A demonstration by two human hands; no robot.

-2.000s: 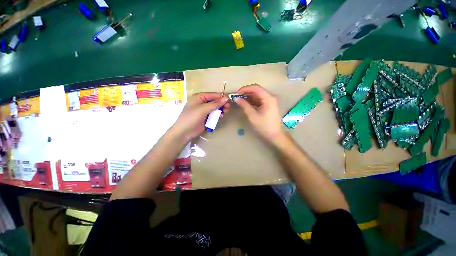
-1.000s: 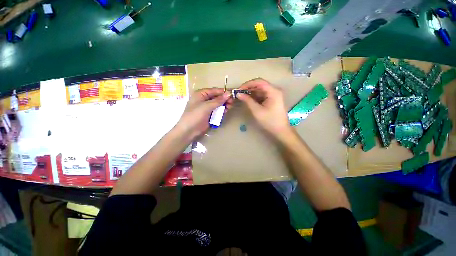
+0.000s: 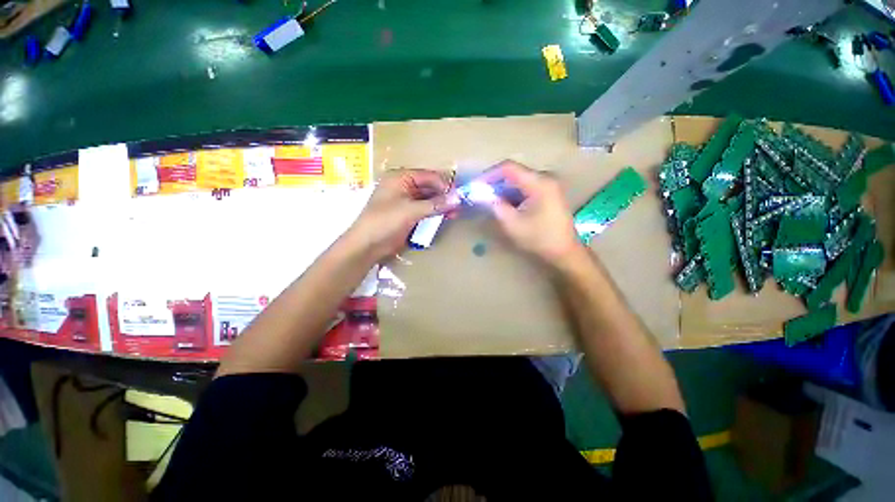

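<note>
My left hand holds a blue battery with a white label that hangs below its fingers over the brown cardboard. My right hand pinches a small circuit board close to the left fingertips. A lit LED glares white-blue between the two hands. The glare and my fingers hide most of the board and the battery leads. A lone green spare panel lies just right of my right hand.
A pile of circuit board panels lies at the right, past a grey-white post. Printed sheets cover the left. The green belt behind bears a yellow piece, a battery and other assemblies.
A bright white-blue light now shows between my fingertips. The yellow piece and batteries on the belt have shifted right. My hands remain close together.
</note>
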